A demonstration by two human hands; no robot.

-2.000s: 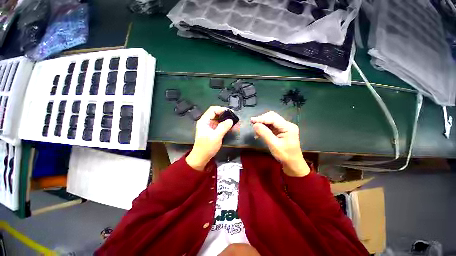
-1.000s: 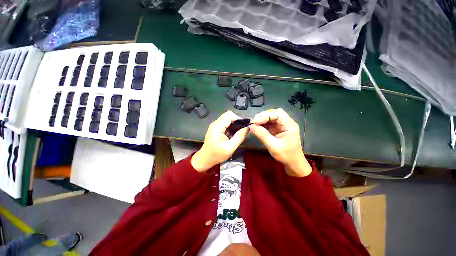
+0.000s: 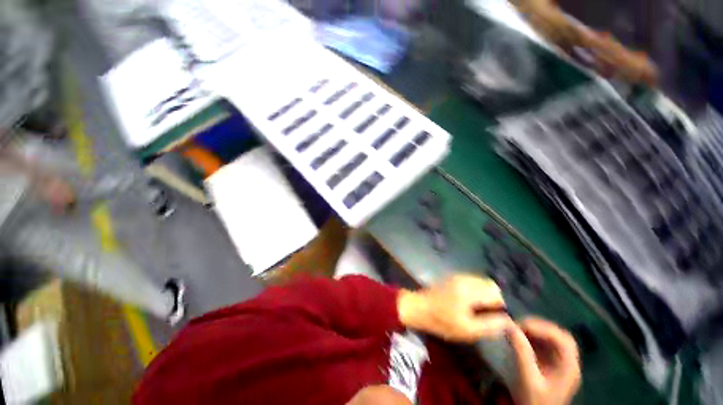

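The frame is blurred. My left hand [image 3: 452,308] is at the bench edge, its fingers closed on a dark piece [image 3: 488,312] that looks like a black housing, mostly covered. My right hand [image 3: 548,360] is beside it, thumb and fingertips near the left fingertips; whether it holds a tiny part cannot be seen. Loose black housings [image 3: 515,269] lie on the green mat beyond my hands, with a smaller group [image 3: 432,221] nearer the foam tray. A dark smudge [image 3: 585,338], probably the small inserts, lies past my right hand.
A white foam tray [image 3: 400,183] with rows of black housings stands to the left. Beyond the bench strip is a blister tray [image 3: 626,213] over dark layers. Another person's hand [image 3: 622,59] shows at top right. A blurred person [image 3: 55,190] is at far left.
The view has swung left and tilted, so the hands appear lower right. Another person's hand and more aisle have come into view. My hands stay close together.
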